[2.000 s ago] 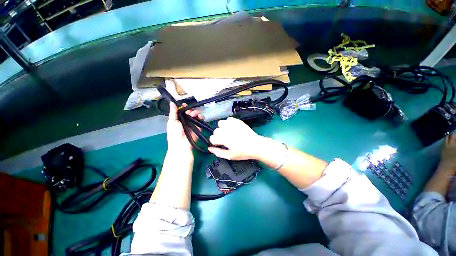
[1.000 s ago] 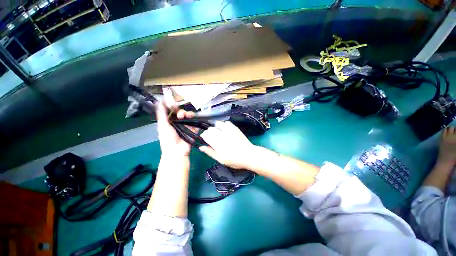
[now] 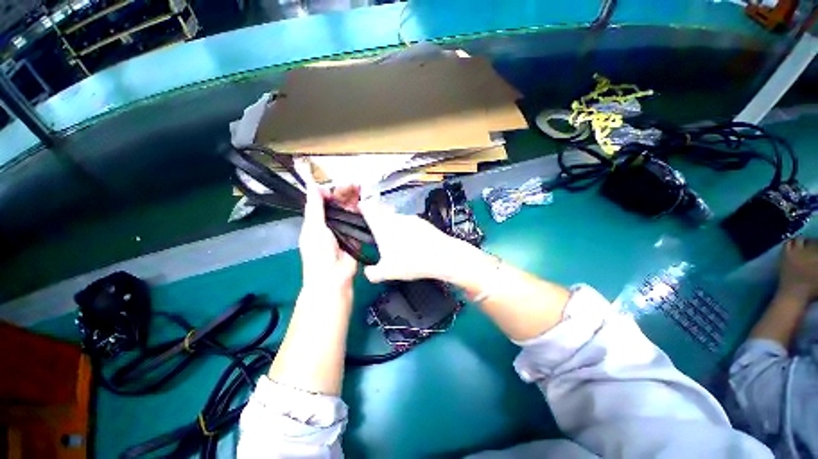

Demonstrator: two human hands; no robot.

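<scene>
A thick black power cord [image 3: 285, 190] is bunched in loops, its end pointing up and left over the cardboard's edge. My left hand [image 3: 328, 235] holds the bundle from below and the left. My right hand [image 3: 395, 240] is closed round the bundle's right side, touching my left hand; its fingertips are partly hidden. A black housing [image 3: 455, 215] with thin wires lies just behind my right hand. Another black housing [image 3: 414, 312], open with thin wires round it, lies on the mat below my hands.
Cardboard sheets [image 3: 395, 103] lie at the back. A housing [image 3: 114, 309] and tied cords [image 3: 193, 345] lie left, by an orange-brown box [image 3: 45, 394]. Yellow ties [image 3: 610, 112], a clear bundle [image 3: 517, 197], more housings [image 3: 650, 186] and small dark parts [image 3: 686, 309] lie right. A neighbour's hand [image 3: 798, 269] shows at the right edge.
The wide cord loop that reached right has been drawn in, and the bundle now points up-left in both hands. My right hand has moved in against my left hand.
</scene>
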